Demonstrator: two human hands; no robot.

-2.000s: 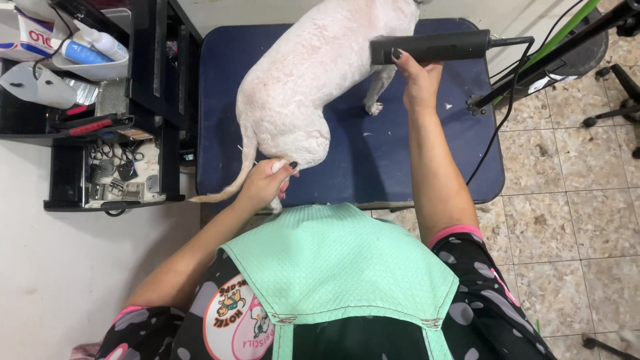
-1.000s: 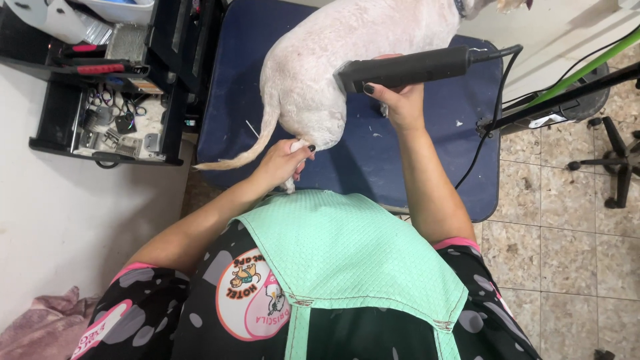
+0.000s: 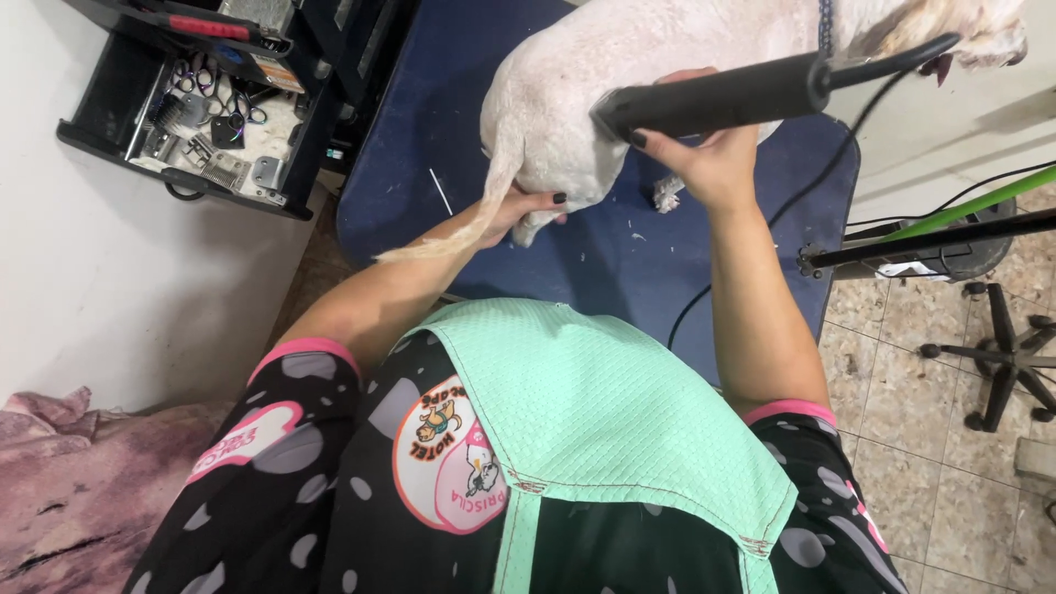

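A closely clipped white dog [image 3: 569,91] stands on a blue grooming table [image 3: 528,264], its head at the top right. My right hand [image 3: 709,157] holds a black corded electric clipper [image 3: 726,97], whose blade end lies against the dog's flank near the thigh. My left hand [image 3: 524,214] is closed around a hind leg, near the paw; part of this grip is behind the leg. The dog's tail [image 3: 503,173] hangs across my left wrist and forearm. A front paw [image 3: 667,194] rests on the table beneath the clipper.
An open black drawer [image 3: 186,190] at the left holds scissors [image 3: 198,74] and clipper blades [image 3: 223,169]. The clipper's cord loops down over the table's right side. A black bar [image 3: 932,246] is clamped at that edge. A pink towel [image 3: 99,487] lies at the lower left; a wheeled chair base [image 3: 1002,359] stands at the right.
The clipper, held away from the hindquarters at first, has come left and down onto the dog's flank. My left hand keeps its hold on the hind leg. The view has shifted closer.
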